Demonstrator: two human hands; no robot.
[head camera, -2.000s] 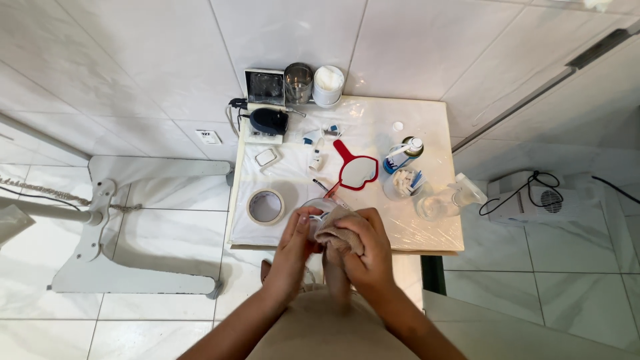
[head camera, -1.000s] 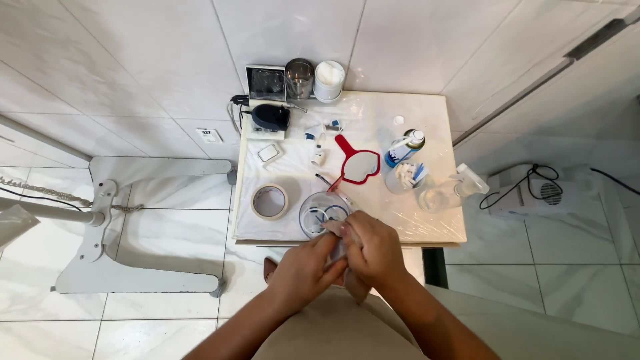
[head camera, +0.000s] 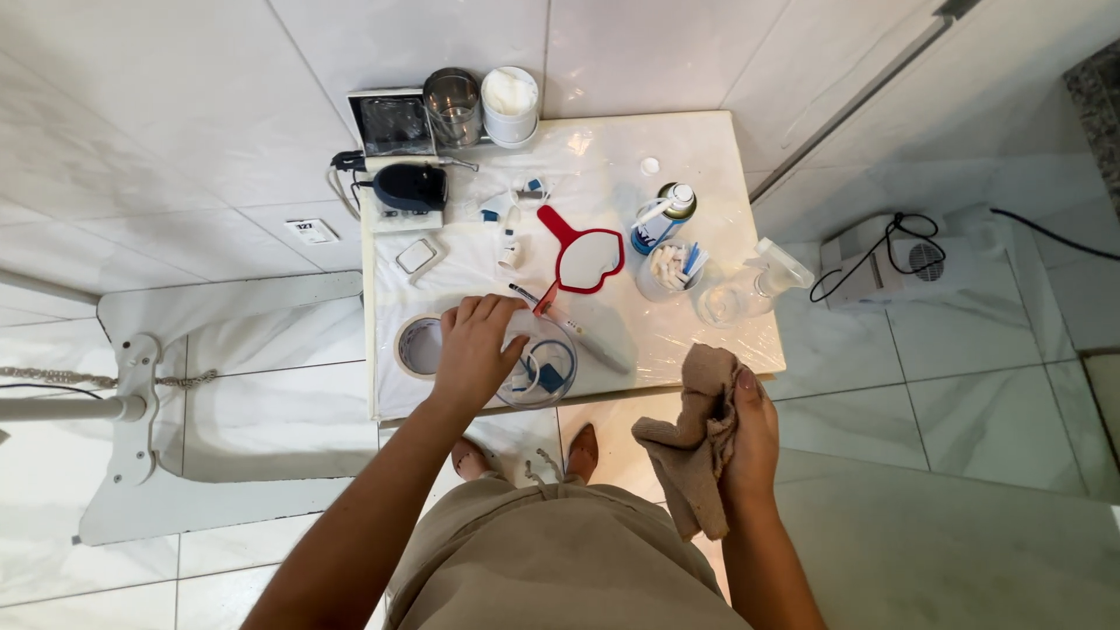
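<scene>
My right hand (head camera: 751, 437) grips a crumpled brown cloth (head camera: 691, 437) at the right front of the table. Over the left rim of a clear glass bowl (head camera: 564, 385) is my left hand (head camera: 481, 346), palm down with the thumb apart; whether its fingertips touch anything is hidden. The bowl holds a blue item (head camera: 544, 376) and pale loops. A roll of masking tape (head camera: 411, 359) lies just left of that hand. Behind the bowl are a dark-tipped brush (head camera: 525, 295) and a pen-like white tool (head camera: 599, 350). A red-framed hand mirror (head camera: 591, 260) lies farther back.
On the plastic-covered table (head camera: 691, 350) stand a spray can (head camera: 665, 214), a cup of cotton swabs (head camera: 669, 269), a clear spray bottle (head camera: 766, 280), a lidded white jar (head camera: 510, 105) and a dark device (head camera: 409, 188). A metal stand base (head camera: 140, 411) occupies the floor at left.
My hands, together at the table's front edge before, are now apart: the right one has moved right with the cloth, the left one is up at the bowl.
</scene>
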